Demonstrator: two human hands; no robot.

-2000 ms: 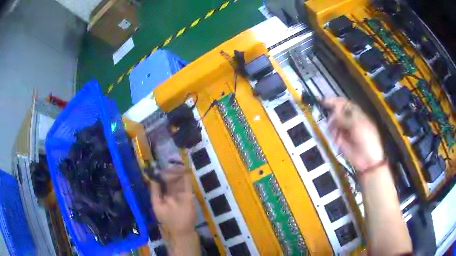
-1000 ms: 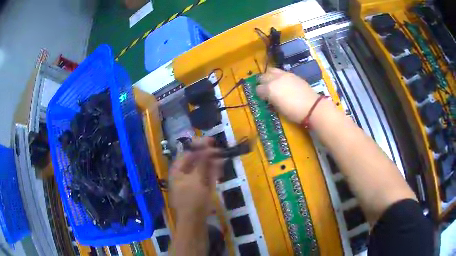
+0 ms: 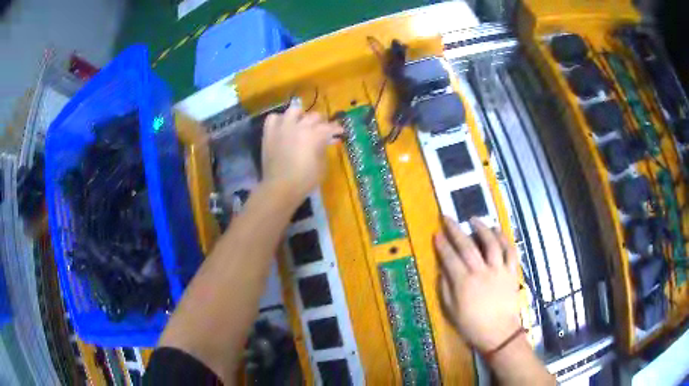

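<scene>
The orange test tray [image 3: 378, 71] lies in front of me with green connection boards [image 3: 370, 177] down its middle and black AC sockets [image 3: 311, 290] along both sides. My left hand [image 3: 297, 147] is over the far left socket row, its fingertips near the far end of the board; a black adapter [image 3: 261, 124] is mostly hidden under it. Two black power adapters [image 3: 440, 111] sit at the far end of the right row, with bundled black leads [image 3: 397, 83] beside them. My right hand [image 3: 480, 290] rests with spread fingers on the right row, holding nothing visible.
A blue basket [image 3: 172, 196] heaped with black adapters [image 3: 113, 219] stands at the left. A light blue bin [image 3: 238, 49] is beyond the tray. Metal conveyor rails [image 3: 529, 188] run at the right, beside a second orange tray [image 3: 578, 113] filled with adapters.
My left hand has moved forward to the tray's far left and the dark piece it held is no longer visible. My right hand has moved from the board back to the right socket row.
</scene>
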